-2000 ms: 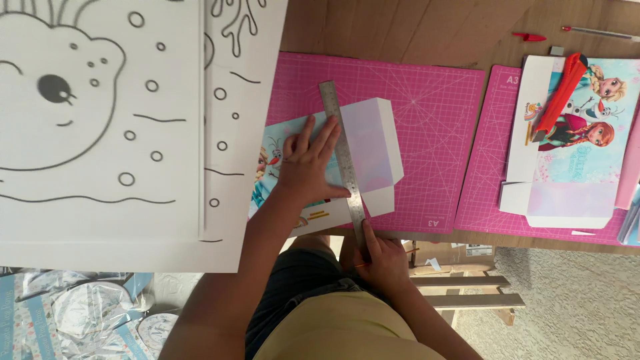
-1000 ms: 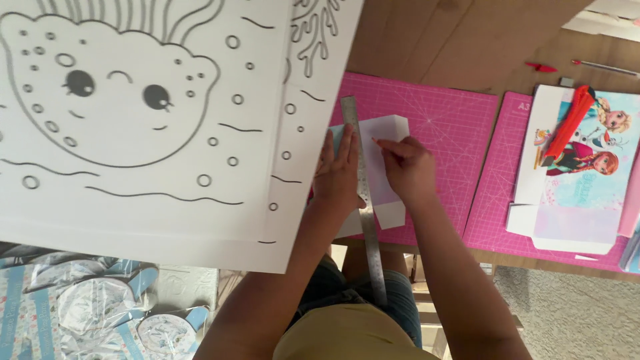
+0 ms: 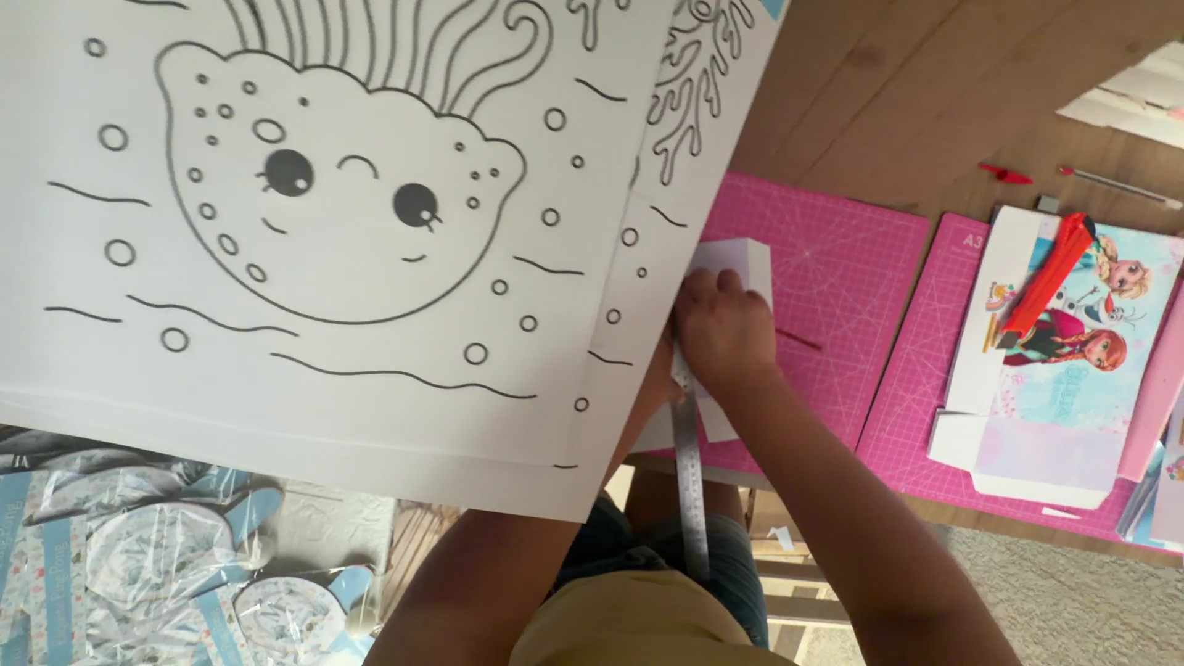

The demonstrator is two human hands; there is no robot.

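Note:
A steel ruler (image 3: 689, 462) lies over a printed card box blank (image 3: 754, 268) on a pink cutting mat (image 3: 832, 268), its lower end out past the table edge. My right hand (image 3: 729, 328), fingers curled, is over the ruler and card. A slim dark-red tool (image 3: 797, 339), probably a pen, sticks out from its right side; the grip itself is hidden. Of my left hand (image 3: 664, 375) only a part shows, against the ruler's left side; the large sheet hides its fingers.
Large line-drawn sheets (image 3: 370, 277) cover the left foreground. At right, a second pink mat (image 3: 911, 407) holds another printed box blank (image 3: 1045, 407) with a red-handled tool (image 3: 1050, 277) on top. Beyond are a red cap (image 3: 1006, 174) and a pen (image 3: 1119, 187). Plastic-wrapped items (image 3: 157, 555) sit lower left.
My right hand has left the ruler's lower end, where it was two seconds ago, and moved up to the card. The view has shifted, and the sheets now hide most of my left hand.

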